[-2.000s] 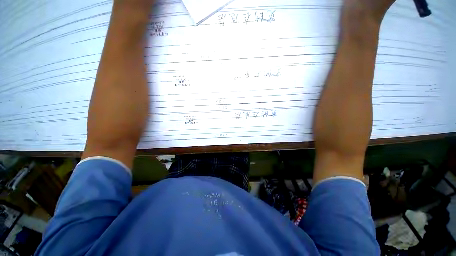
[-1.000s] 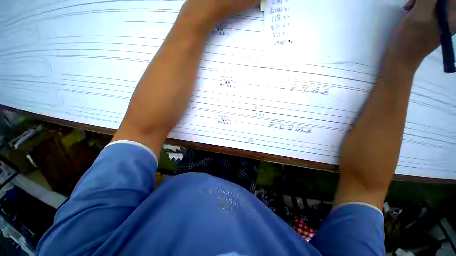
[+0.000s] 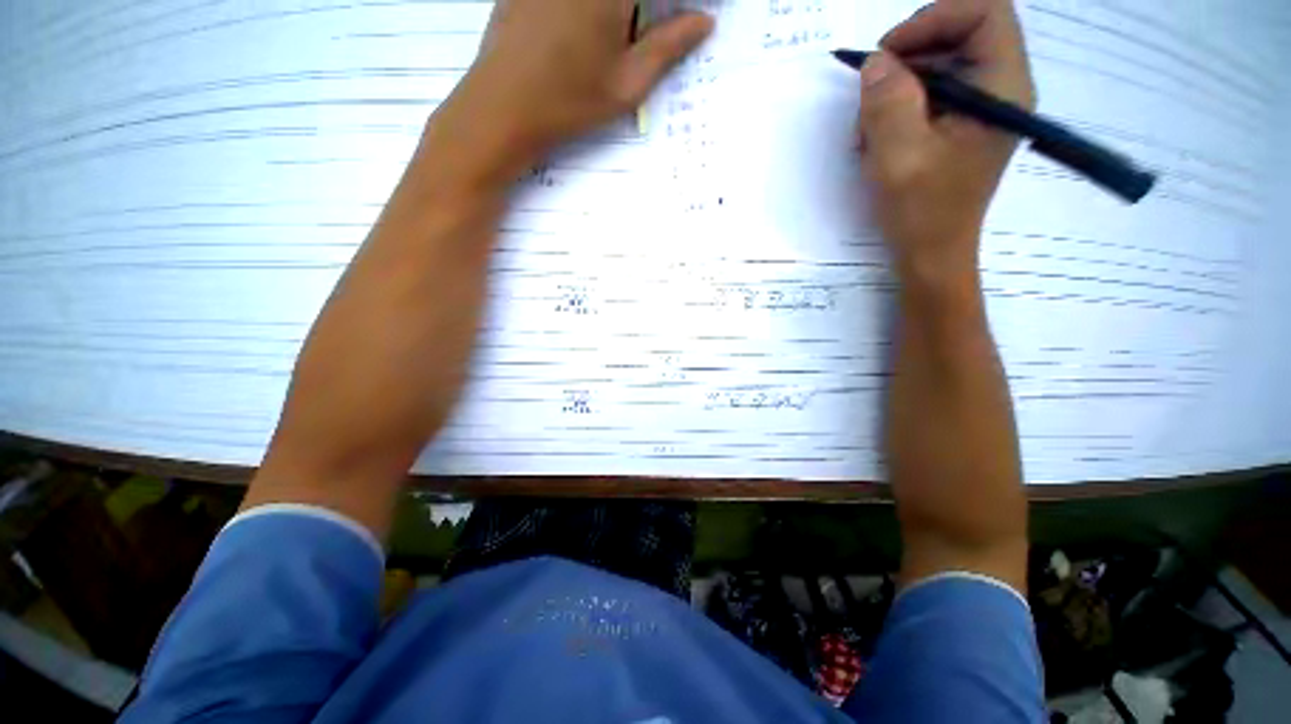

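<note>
A white order sheet (image 3: 772, 156) with small printed or written lines lies on the large marker paper (image 3: 623, 340), between my hands. My left hand (image 3: 581, 64) rests at the sheet's left edge, thumb out and partly cut off by the top of the picture; whether it grips anything is unclear. A thin yellow edge shows beside it. My right hand (image 3: 942, 120) holds a black pen (image 3: 1055, 137), its tip pointing left just over the sheet's upper part. Whether the tip touches the paper cannot be told.
The marker paper with long parallel lines covers the table up to its brown front edge (image 3: 736, 489). Below the edge are the wearer's blue shirt (image 3: 566, 651), a dark green floor, a red checked cloth (image 3: 838, 665) and dark and white clutter at both sides.
The sheet now lies further left and lower in view. My right hand has come in from the right with the pen turned leftward over the sheet. The view has turned and the table edge is level.
</note>
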